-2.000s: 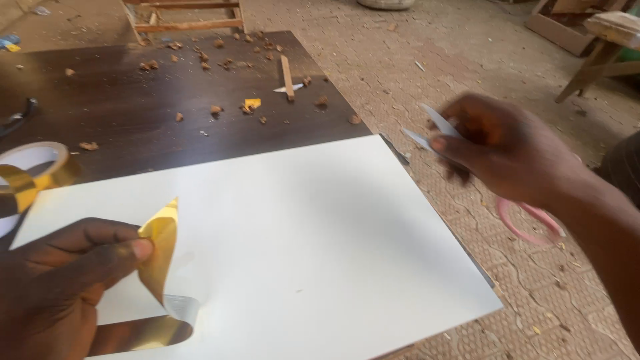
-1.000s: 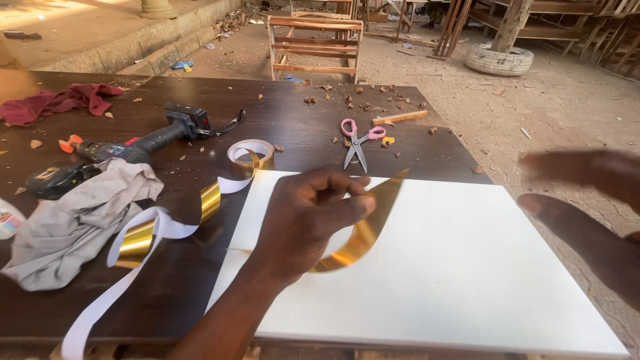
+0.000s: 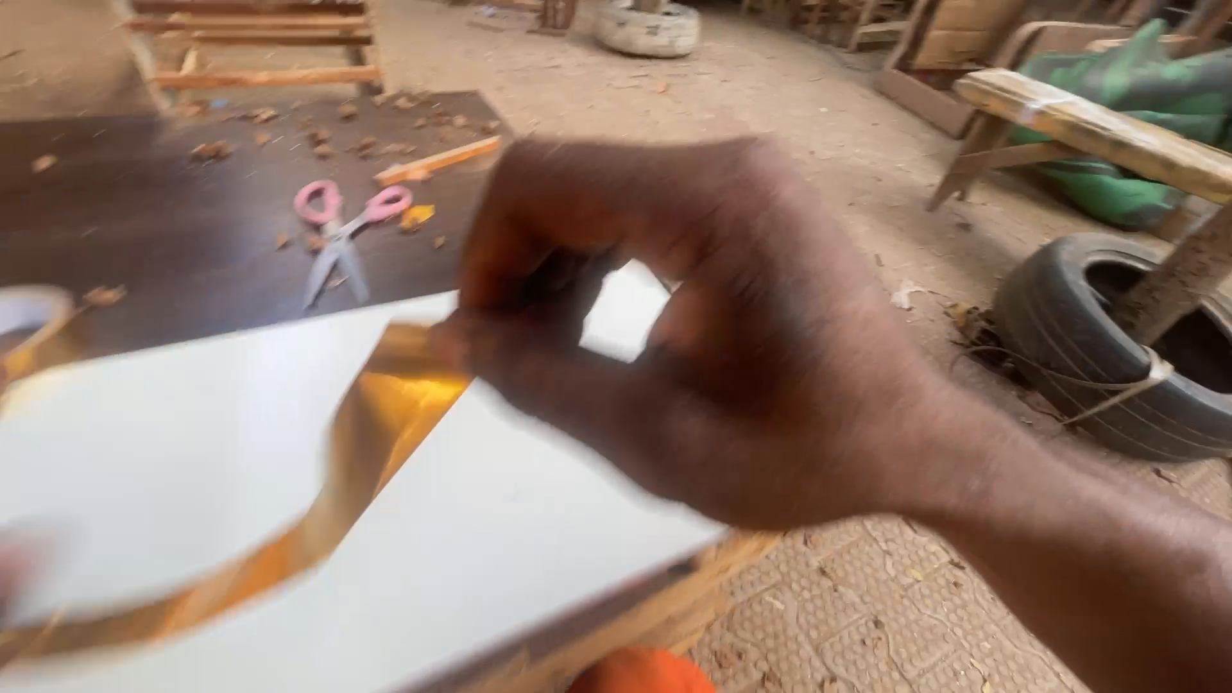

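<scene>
My right hand pinches the end of a glossy gold tape strip between thumb and fingertips, above a white board. The strip curves down to the lower left over the board. Of my left hand only a blurred part shows at the left edge, and its grip is hidden. Scissors with pink handles lie spread on the dark table beyond the board. A tape roll is partly in view at the left edge.
Brown crumbs and a wooden stick lie on the dark table. A slatted wooden frame stands behind it. On the right are a wooden bench and a black tire. Something orange shows at the bottom edge.
The scissors were in my right hand two seconds ago and lay on the table one second ago. The gold strip's end has passed from my left hand to my right. The view has swung.
</scene>
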